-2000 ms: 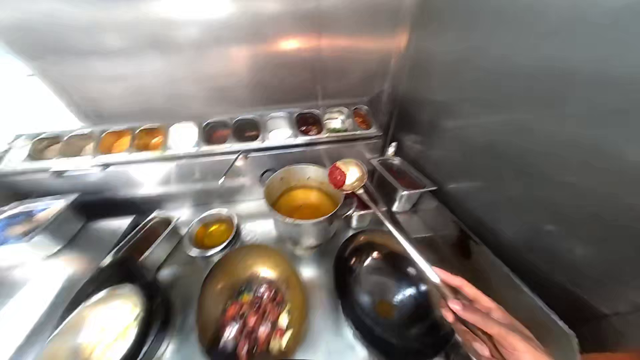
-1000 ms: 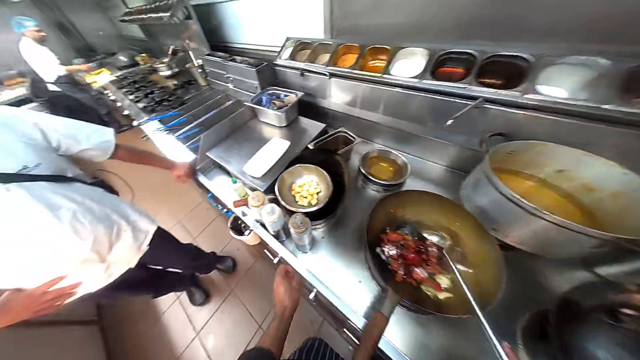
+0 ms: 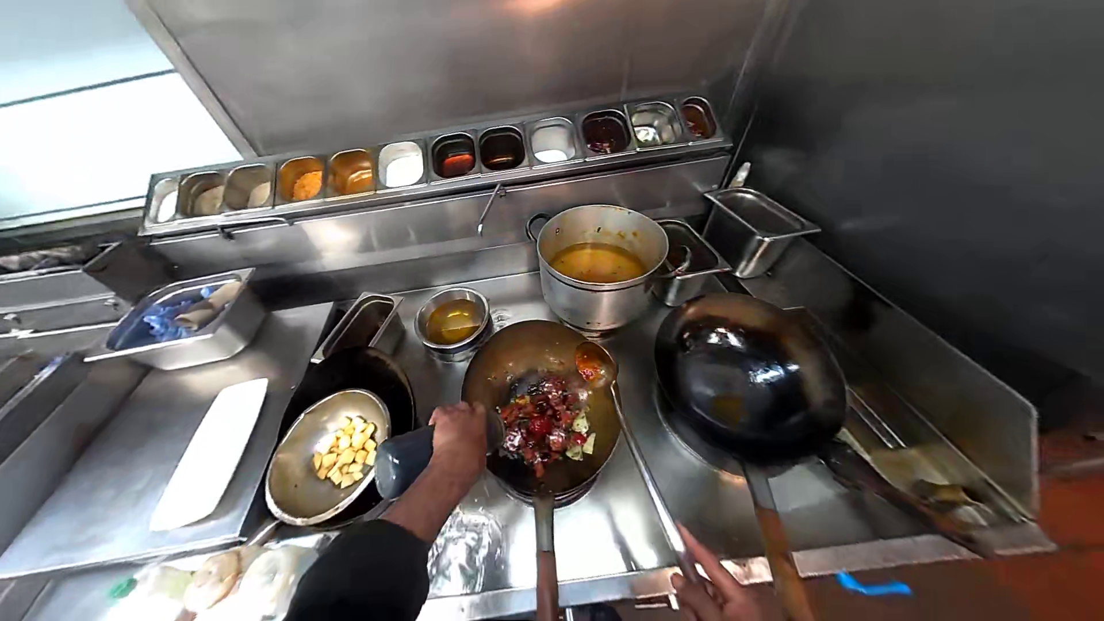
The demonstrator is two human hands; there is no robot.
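Note:
My left hand (image 3: 460, 438) grips a dark squeeze bottle (image 3: 404, 461), tipped sideways over the left rim of a wok (image 3: 492, 366). Dark red pieces of food with some pale green bits (image 3: 548, 423) lie in that wok. Held in my right hand (image 3: 711, 586) is the long handle of a metal ladle (image 3: 642, 470); its bowl, with red sauce in it, rests at the wok's upper right side. Left of the bottle, a metal bowl (image 3: 289, 466) with yellow cubes sits in a darker wok.
Behind the wok stand a large pot of yellow broth (image 3: 595, 297) and a small pot of oil (image 3: 453, 323). A black wok (image 3: 750, 379) is on the right. Seasoning tins (image 3: 431, 190) line the back ledge. A white plate (image 3: 211, 453) lies left, near a steel pan (image 3: 207, 345).
My left hand, seen bare near the counter edge one second ago, now holds the bottle at the wok. The view has swung back right, and the co-worker is out of view.

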